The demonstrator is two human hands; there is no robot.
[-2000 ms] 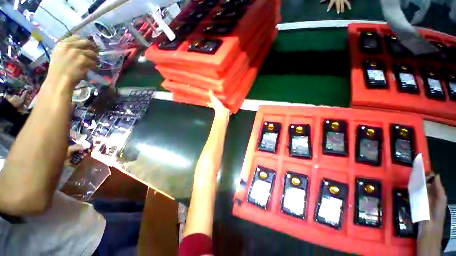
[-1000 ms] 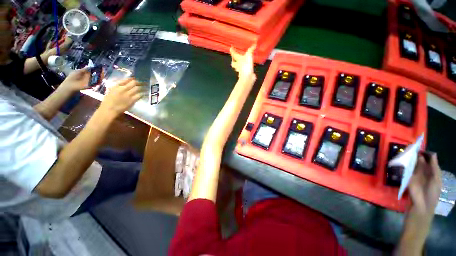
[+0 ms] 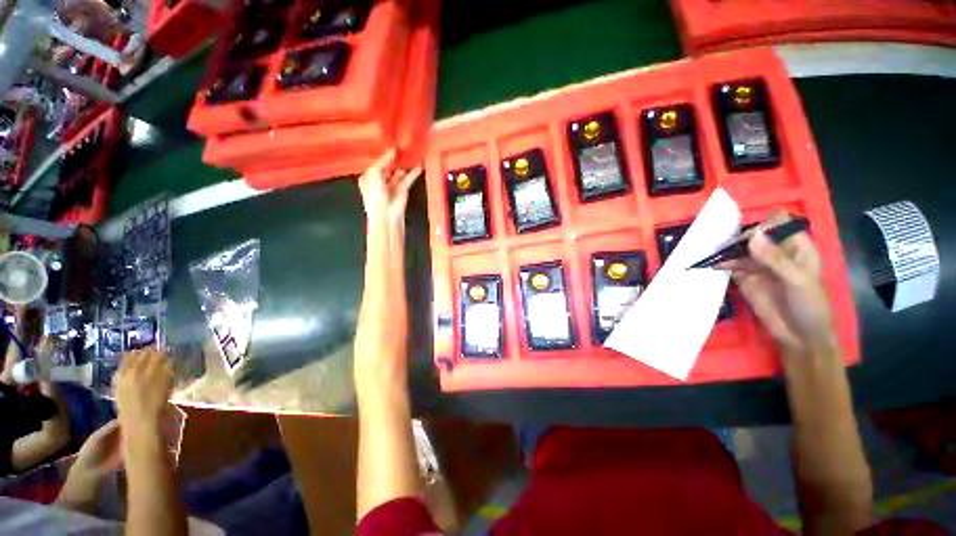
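A red-orange foam tray (image 3: 485, 375) lies in front of me with black phone units in two rows, such as one at the upper right (image 3: 746, 124). My right hand (image 3: 781, 274) is over the tray's right part. It holds a slim black tool (image 3: 742, 247) pointing left, with a white sheet (image 3: 679, 304) under its tip; the sheet covers part of the lower row. My left hand (image 3: 388, 188) is at the lower right corner of a stack of red-orange trays (image 3: 299, 147), beside the front tray's upper left corner. Whether its fingers grip the stack is unclear.
A clear plastic bag (image 3: 229, 298) lies on the dark green bench left of my left arm. A curled label sheet (image 3: 904, 254) lies at the right. Another person's hand (image 3: 145, 385) is at the lower left. More trays (image 3: 818, 23) lie beyond the rail.
The view has swung, so the trays appear shifted left. My right hand has moved inward over the tray with the white sheet and tool. My left hand stays at the stack's corner.
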